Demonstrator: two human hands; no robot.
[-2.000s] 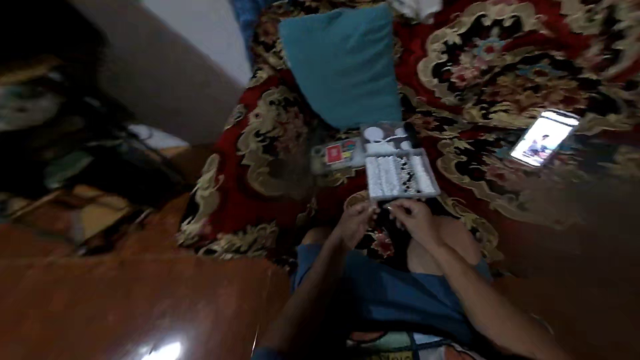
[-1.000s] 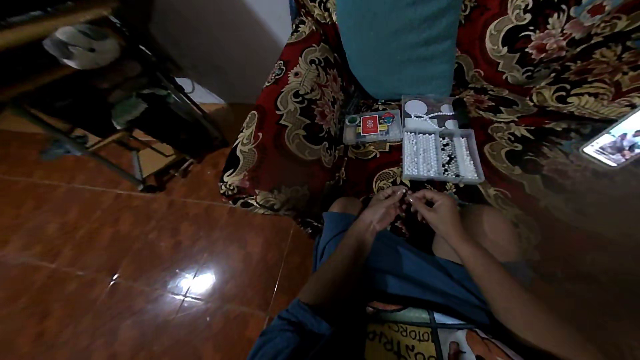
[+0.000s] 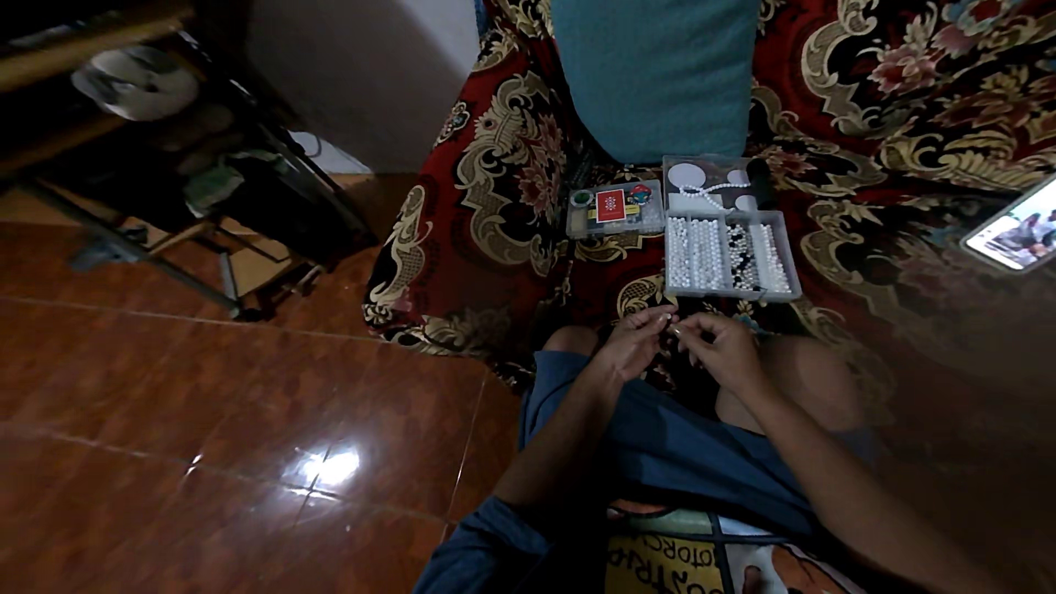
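Note:
My left hand [image 3: 635, 340] and my right hand [image 3: 719, 346] meet above my lap, fingertips close together. A small white bead [image 3: 667, 316] shows at the fingertips of my left hand; my right thumb and forefinger are pinched beside it on something too small to make out. Just beyond them lies an open clear plastic bead box [image 3: 796, 290], its compartments filled with white beads [image 3: 705, 252] and some black ones. A string of white beads [image 3: 701, 194] and white round pieces rest in its raised lid. Left of it is a flat clear plastic case [image 3: 652, 227] with a red card [image 3: 611, 206] on it.
The boxes lie on a sofa with red floral upholstery [image 3: 511, 165]. A teal cushion [image 3: 660, 74] leans behind them. At the right edge is a lit phone [image 3: 1011, 231]. A shelf rack [image 3: 157, 256] stands at the left on the brown tiled floor [image 3: 206, 388].
The view has swung left and down since two seconds ago. My hands stay close together in front of the bead box, with only small finger movements.

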